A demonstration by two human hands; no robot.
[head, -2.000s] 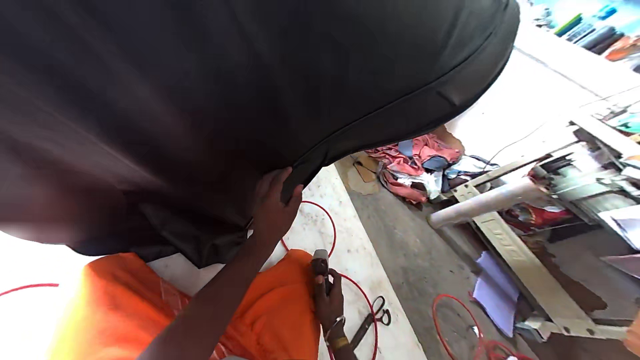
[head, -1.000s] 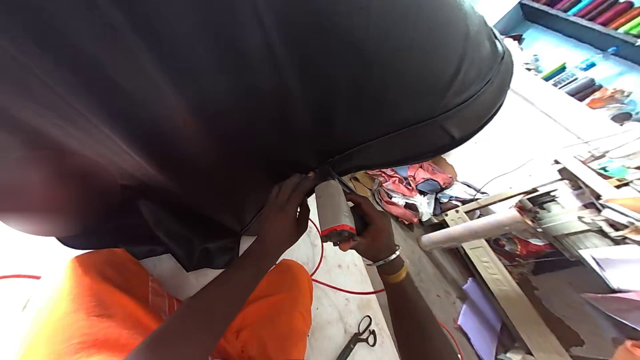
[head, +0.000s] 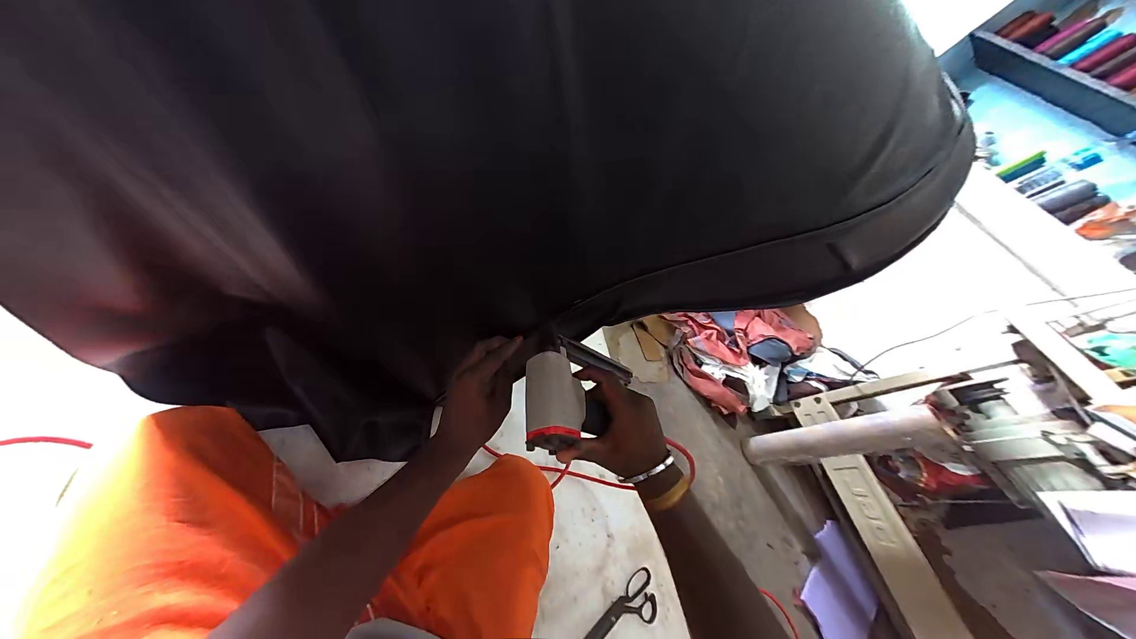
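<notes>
Black upholstery material [head: 710,142] with a seamed border spans the upper view. My right hand [head: 626,426] grips a pneumatic staple gun [head: 554,399], grey with a red rim, its nose against the lower edge of the material. Just left of the nose, my left hand [head: 482,386] presses on that edge; its fingertips are partly hidden in the dark folds. A pair of scissors [head: 626,603] lies on the pale surface below the right hand. A red air hose [head: 603,482] runs behind the right hand.
Crumpled red and white cloth scraps [head: 745,346] lie on the floor beyond the pale surface. A metal machine frame [head: 874,524] with a roller [head: 843,439] stands at the right. Rolls of material fill a shelf [head: 1047,80] at the upper right.
My right hand has brought the staple gun up from low beside the orange-clad knee to the material's edge. My left hand stays at that edge.
</notes>
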